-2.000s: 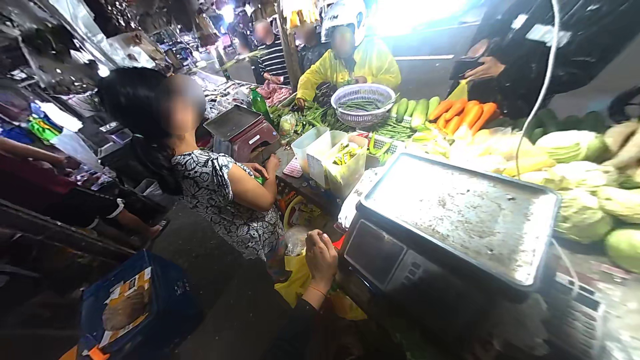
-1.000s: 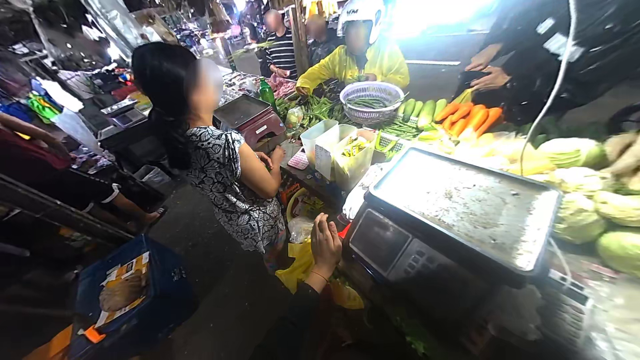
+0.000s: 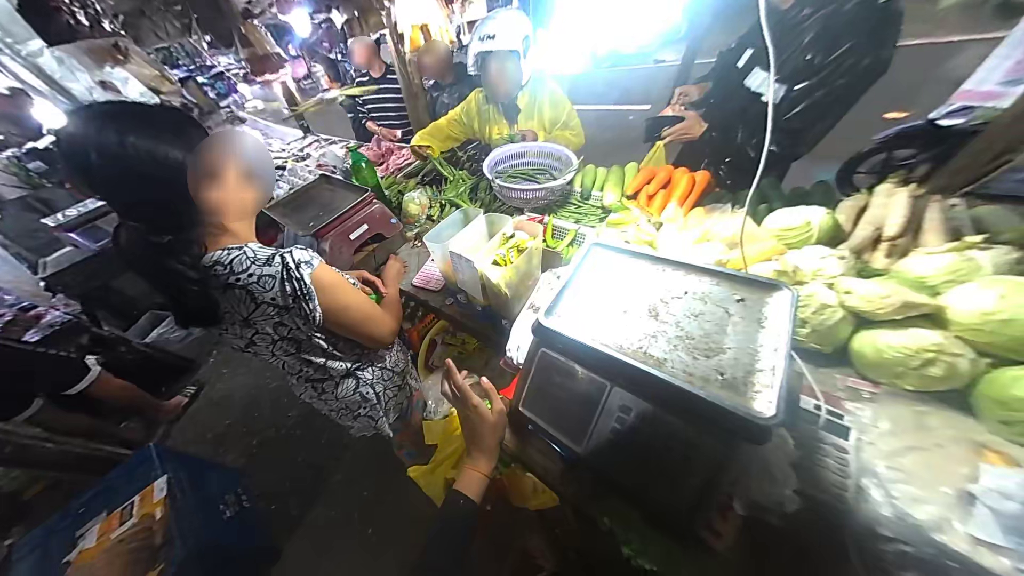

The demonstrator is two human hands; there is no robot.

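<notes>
My left hand [image 3: 478,420] is raised at the lower middle, fingers apart, with a thin band at its wrist and a dark sleeve below. I see nothing gripped in it; a small green spot shows by the fingers. Behind it are a clear plastic bag [image 3: 436,396] and a yellow plastic bag [image 3: 440,460]. To its right stands a digital scale [image 3: 564,398] with a wide metal pan [image 3: 672,324], stained and brightly lit. My right hand is not in view. Beyond my hand are two plastic containers [image 3: 512,272], one with green and yellow produce.
A person in a patterned top [image 3: 300,344] stands at left near a red scale [image 3: 364,232]. Carrots [image 3: 680,190], cabbages [image 3: 916,356] and a purple basket [image 3: 532,190] cover the stall. Other people stand beyond. A blue bin [image 3: 160,512] is at lower left; a white cable [image 3: 770,104] hangs down.
My left hand's fingers, close together two seconds ago, are now spread. The person in the patterned top has shifted their arms slightly. The person in yellow now reaches one arm out to the left.
</notes>
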